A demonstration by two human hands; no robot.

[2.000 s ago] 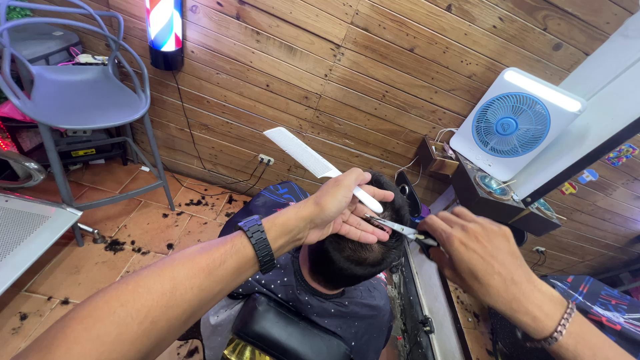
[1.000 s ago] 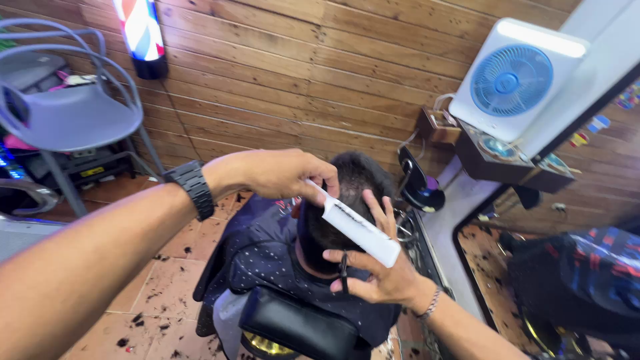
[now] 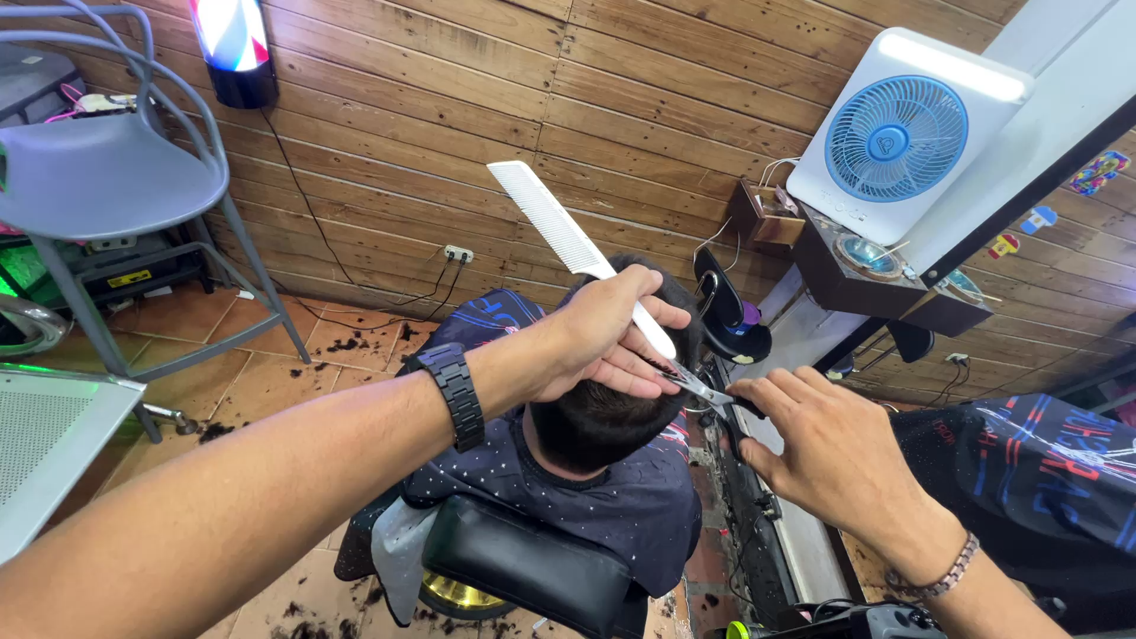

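Observation:
A person with short dark hair (image 3: 586, 426) sits below me, back of the head toward me, draped in a dark dotted barber's cape (image 3: 568, 524). My left hand (image 3: 612, 342) rests over the crown, a white comb (image 3: 546, 213) held under the thumb and pointing up and left. A lock of hair is pinched between its fingers. Hair scissors (image 3: 706, 390) with dark handles are in my right hand (image 3: 816, 444), their blades at the fingers of my left hand beside the lock. How far the blades are apart is hard to tell.
The black headrest (image 3: 524, 564) of the barber chair is behind the person. A grey chair (image 3: 106, 177) stands at left on a tiled floor with cut hair. A white fan (image 3: 896, 138) is by the mirror at right, above a brown wall shelf (image 3: 852, 271). A barber pole lamp (image 3: 232, 49) hangs on the wooden wall.
A second ago the comb lay across the right hand while the left hand was at its end; now the left hand holds it and a lock, and the scissors point at the lock.

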